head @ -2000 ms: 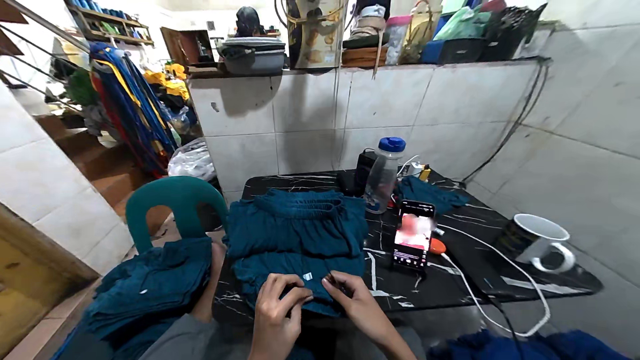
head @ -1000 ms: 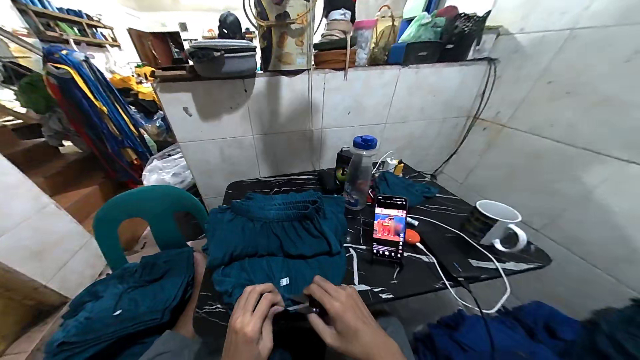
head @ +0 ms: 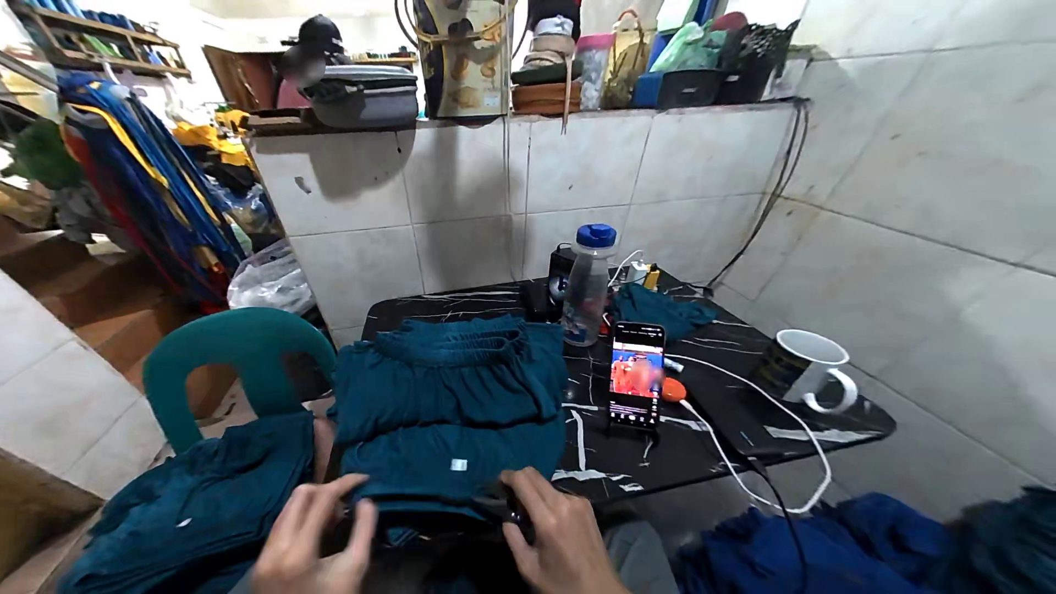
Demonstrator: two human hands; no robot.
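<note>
A stack of teal garments with gathered elastic waistbands lies on the black marble-patterned table, a small white tag on its near part. At the near edge of the stack is my left hand, thumb and fingers apart, close to the cloth. My right hand is closed around a small dark tool, whose kind I cannot tell, beside the cloth's near right edge. More folded teal garments are piled at the lower left.
Right of the stack stand a lit phone, a clear bottle with a blue lid and a white-handled mug. A white cable loops over the table edge. A green plastic chair is at left, blue cloth at lower right.
My hands were close together at the cloth's near edge; now they are farther apart, and the left fingers have spread. The view has shifted between frames.
</note>
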